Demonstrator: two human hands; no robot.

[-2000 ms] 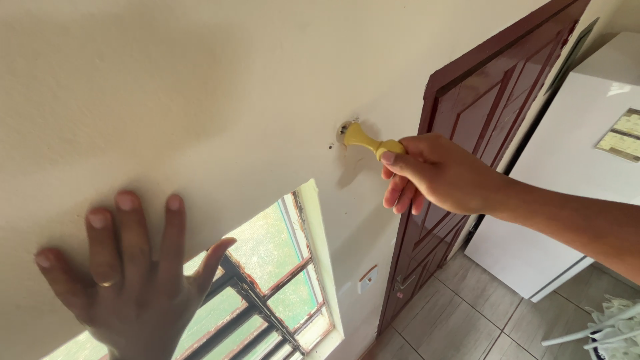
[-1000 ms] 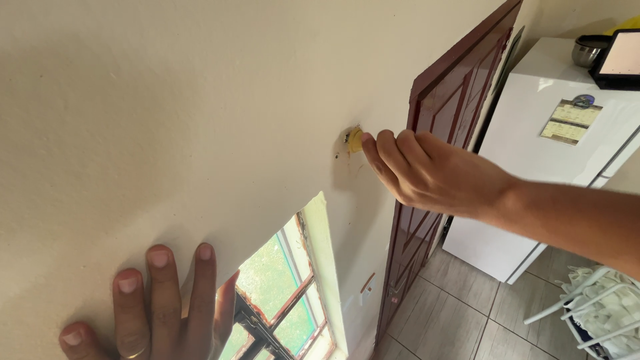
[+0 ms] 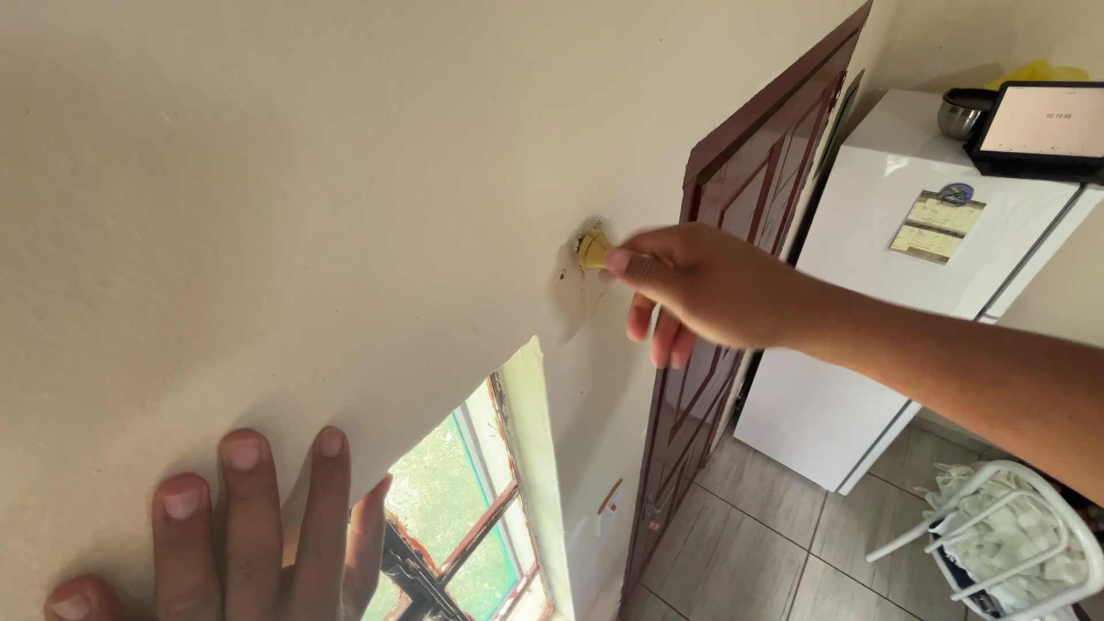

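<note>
My right hand [image 3: 707,285] grips a yellow curtain-rod holder or similar knob-like fitting [image 3: 593,248] between thumb and fingers. Its wide end meets the cream wall [image 3: 388,216] at a damaged, dark-edged hole, partly hidden behind it. A small dark hole shows in the wall just below and left of the fitting. At the lower left, my left hand [image 3: 250,535] lies spread on the wall beside the window [image 3: 466,500], holding nothing.
A dark red panelled door [image 3: 759,207] stands right of the fitting. Beyond it is a white refrigerator [image 3: 871,241] with a metal bowl [image 3: 959,116] and a tablet [image 3: 1048,121] on top. An upturned white chair [image 3: 1069,539] with pale cloth is on the tiled floor [image 3: 733,526].
The right hand's fingers closed over the yellow fitting, then shifted so that more of its wide end shows now. The fitting stays at the wall hole. The view has shifted somewhat.
</note>
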